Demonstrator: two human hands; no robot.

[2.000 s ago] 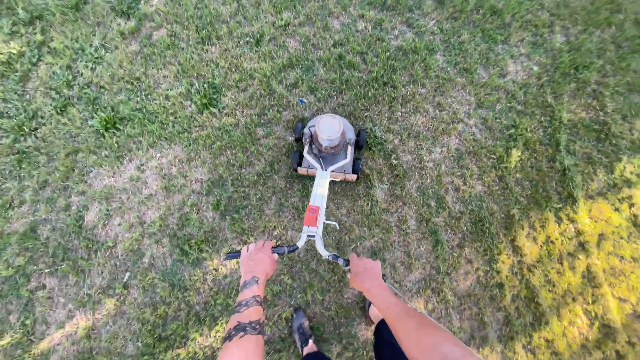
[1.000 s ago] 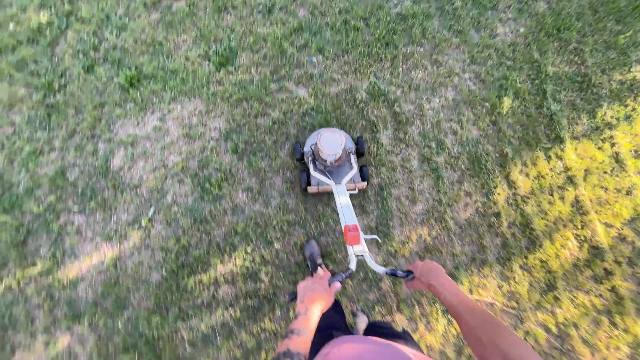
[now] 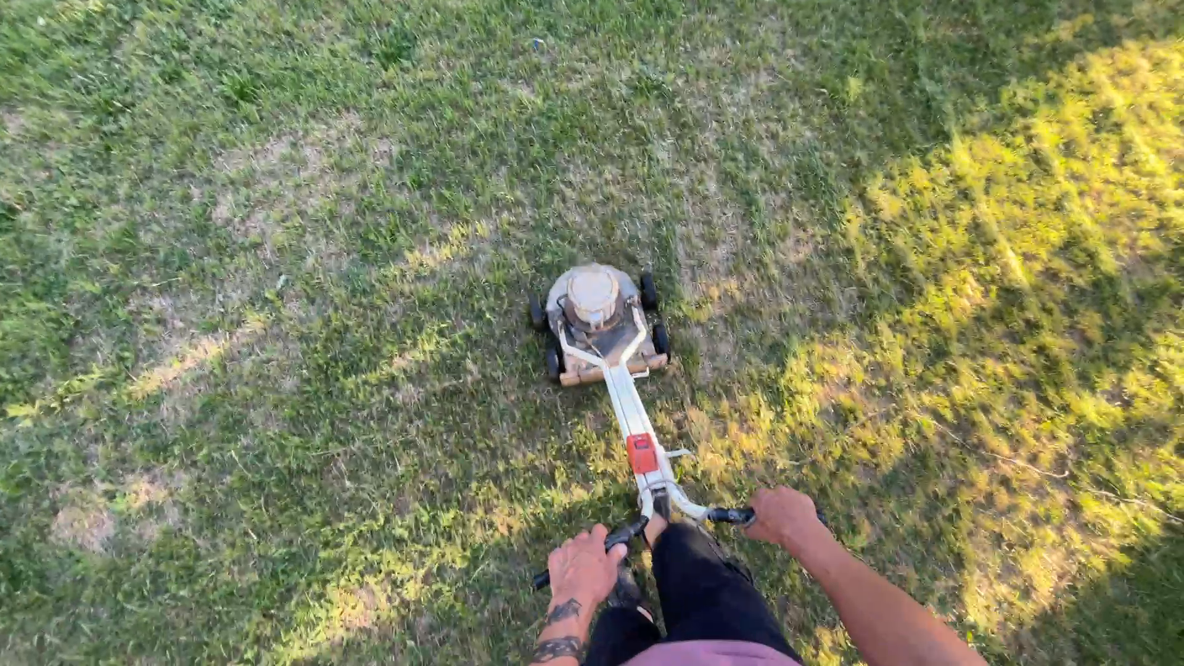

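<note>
A push lawn mower (image 3: 597, 324) with a round deck, dark wheels and a pale engine cover stands on the grass ahead of me. Its white metal handle (image 3: 627, 407) runs back toward my body, with a red switch box (image 3: 641, 453) on it and a small side lever. The handle splits into two curved bars with black grips. My left hand (image 3: 584, 566) lies closed around the left grip (image 3: 629, 531), whose end sticks out past it. On the right grip (image 3: 731, 515) my right hand (image 3: 784, 516) is closed, covering the grip's outer part.
Short, patchy grass (image 3: 416, 166) with dry spots surrounds the mower. Sunlit grass (image 3: 1017, 231) lies to the right. A thin string-like line (image 3: 1008, 455) crosses the ground at right. My legs (image 3: 708, 592) and dark shoes are close behind the handlebar.
The handle, straighter two seconds ago, now slants down to the right from the mower. My feet have shifted beneath the handlebar. Both hands have stayed on the grips, and more sunlit grass shows.
</note>
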